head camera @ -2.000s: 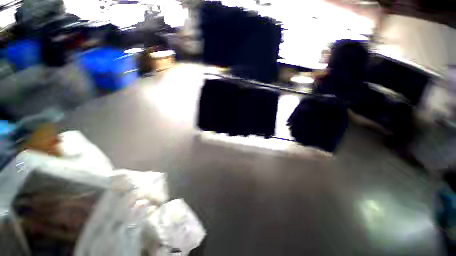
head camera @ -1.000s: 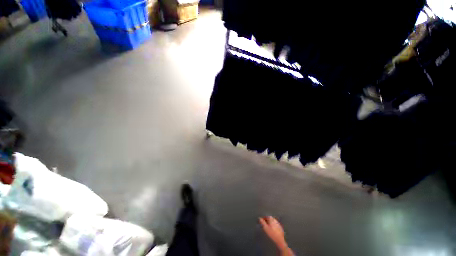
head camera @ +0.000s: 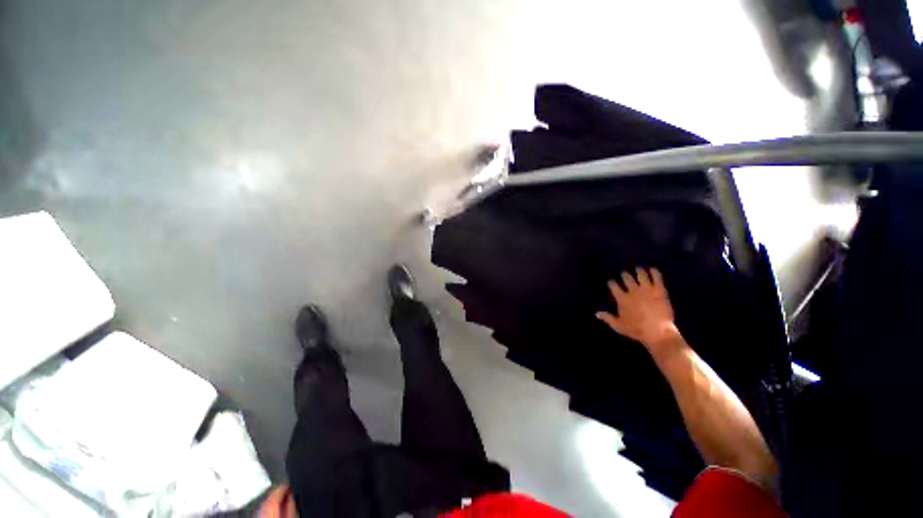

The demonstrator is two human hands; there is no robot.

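Dark garments (head camera: pixel 567 304) hang in a tight row on a metal garment rail (head camera: pixel 749 154) at the right. My right hand (head camera: pixel 641 307) lies flat against the dark garments below the rail, with its fingers spread and nothing visible in it. My left hand (head camera: pixel 275 503) is a small blurred patch at the bottom edge, cut off by the frame. Its fingers are hidden.
White plastic-wrapped bundles (head camera: pixel 132 415) are piled at the lower left. Grey floor (head camera: pixel 223 182) lies around my legs and black shoes (head camera: pixel 402 281). More dark material (head camera: pixel 860 384) is at the far right, beyond the rail's upright.
The view has moved close to the dark garments and tilts down. My right hand has gone from over the floor to the garments. Both my legs now show.
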